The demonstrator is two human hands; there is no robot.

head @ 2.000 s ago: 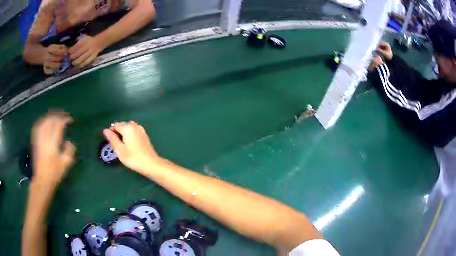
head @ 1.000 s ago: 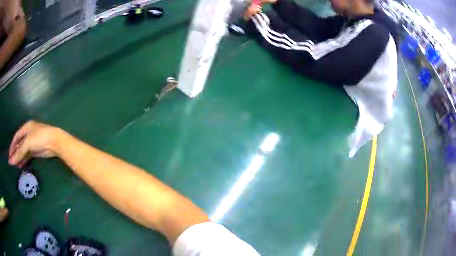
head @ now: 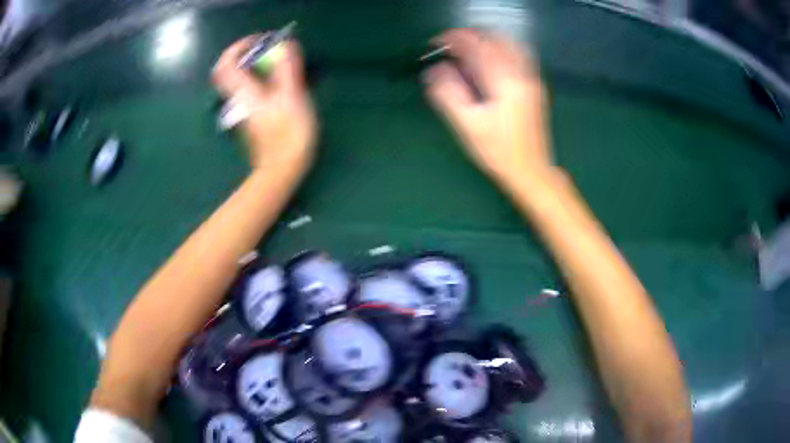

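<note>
My left hand [head: 268, 99] is at the upper left, blurred, closed around a housing [head: 267, 59] with a bright green spot showing at its open end. My right hand [head: 485, 95] is at the upper centre-right, blurred, with thumb and fingers around a dark thing [head: 436, 55] that is too blurred to name. A pile of end covers [head: 353, 355] with pale grey faces, black rims and red-and-black leads lies nearest me, below both hands.
Dark round parts [head: 106, 160] lie at the left on the green belt [head: 390, 173]. Small white connectors [head: 380, 251] lie along the pile's far edge. A metal rail [head: 113, 43] curves across the back. A pale upright [head: 773, 258] is at the right edge.
The view has swung back left from the right side. Both my hands now show, my left one with a housing. The full pile is in view; the neighbouring worker is not.
</note>
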